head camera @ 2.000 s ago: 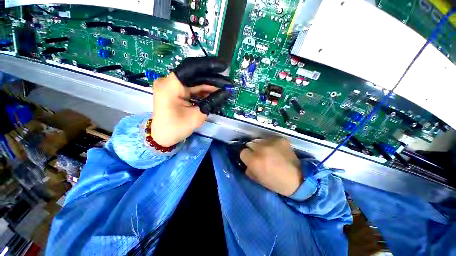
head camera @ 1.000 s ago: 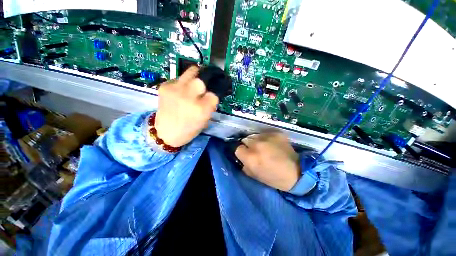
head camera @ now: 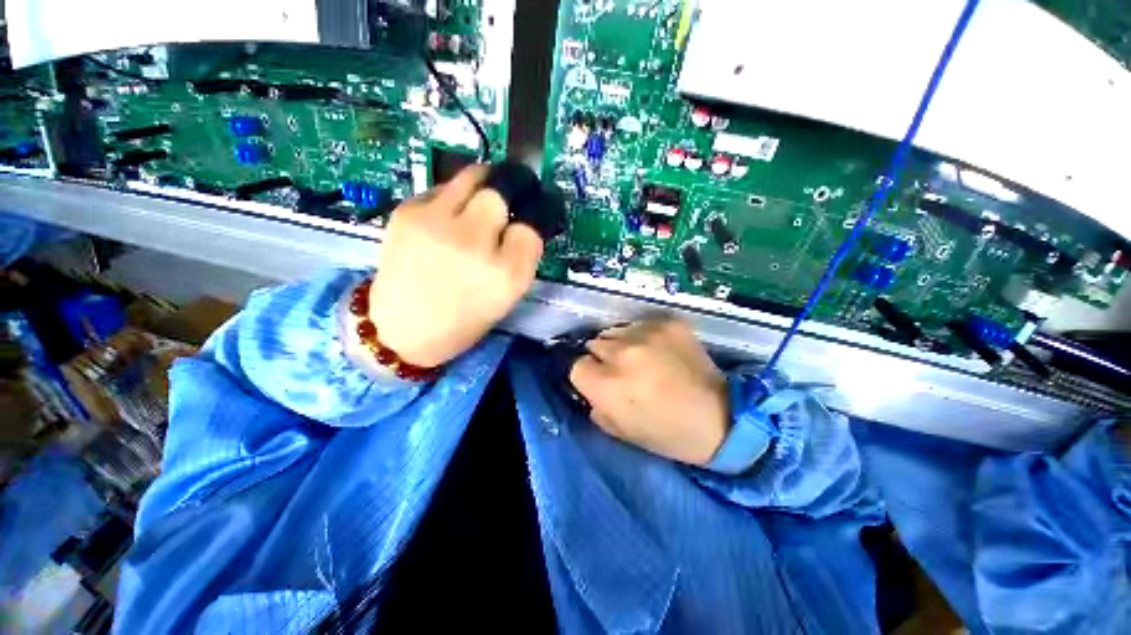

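Note:
My left hand [head camera: 456, 267], with black fingertip covers and a bead bracelet, is over the near right corner of the left green circuit board [head camera: 335, 143], by the gap between boards. Its fingertips are bent down beside a thin black wire lead [head camera: 461, 107]; whether they pinch anything is hidden. My right hand [head camera: 647, 387], with a blue wrist strap [head camera: 748, 437], rests curled at the near edge of the metal conveyor rail [head camera: 856, 378], against the smock. Its fingertips are mostly hidden. The right green circuit board [head camera: 794, 230] lies behind the rail.
Large pale heatsinks [head camera: 856, 68] cover the far parts of both boards. A blue coiled cord [head camera: 878, 199] runs from my right wrist up across the right board. Cardboard boxes [head camera: 186, 320] lie below the rail at left. Another person's blue sleeve [head camera: 1054, 533] shows at lower right.
Since two seconds ago, my left hand has turned palm down, its fingers lowered to the board corner. My right hand stays by the rail. The view has shifted slightly.

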